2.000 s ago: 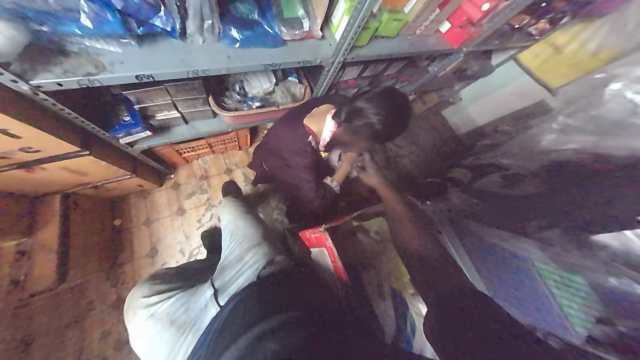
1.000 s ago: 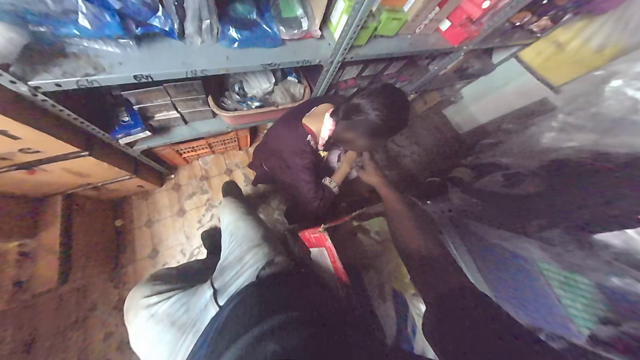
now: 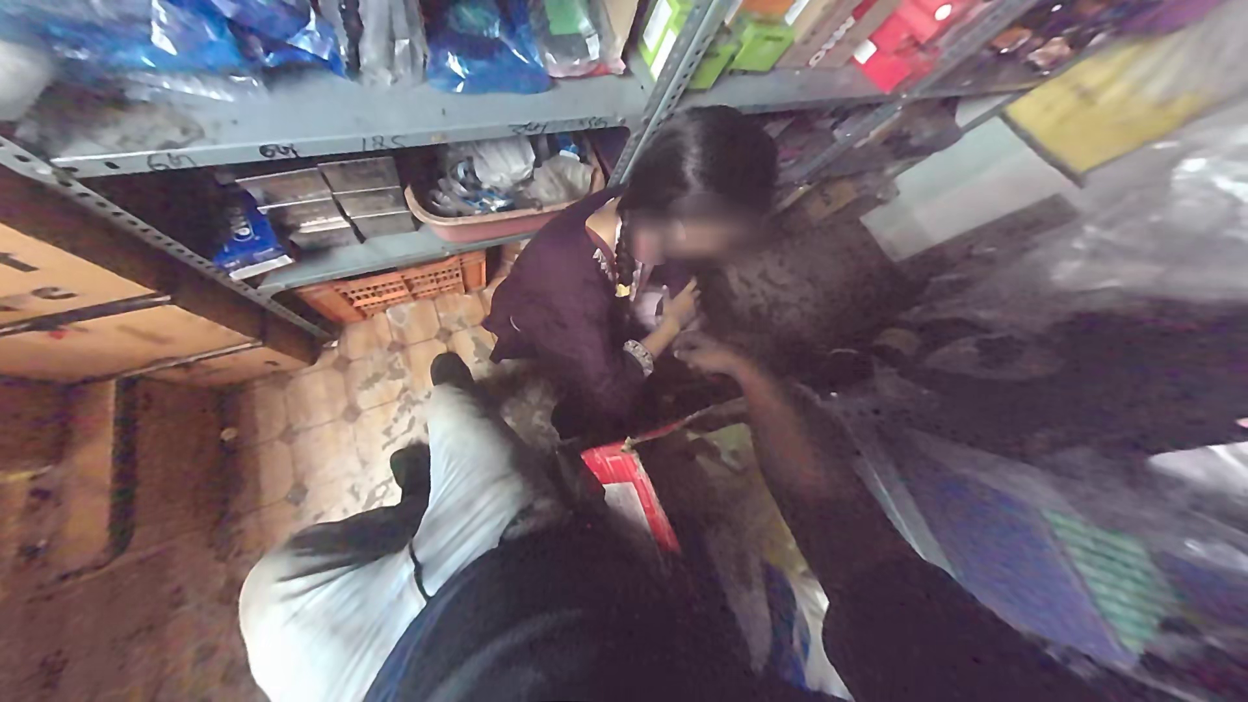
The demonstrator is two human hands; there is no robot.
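Note:
From the right, my arm reaches to the middle of the view, where my right hand [image 3: 710,353] is held with bent fingers. It is close to the hand [image 3: 680,304] of another person, who is low down in dark clothing [image 3: 575,292]. That person has a bracelet [image 3: 639,358] on the wrist and a pale thing [image 3: 648,307] by the hand, too dim to name. Whether my right hand holds something is unclear. A red and white box [image 3: 634,495] lies below the hands, beside my dark top. My left hand is out of view.
Metal shelving [image 3: 341,122] with plastic-wrapped goods crosses the top. Under it are a pink tub [image 3: 497,226] of bagged items, stacked boxes [image 3: 336,200] and an orange crate [image 3: 390,290]. Cartons [image 3: 88,302] stand left of the tiled floor [image 3: 331,419]. Plastic-wrapped goods [image 3: 1053,565] lie at the right.
The other person's head has moved up and slightly to the left. My right arm stays in nearly the same place.

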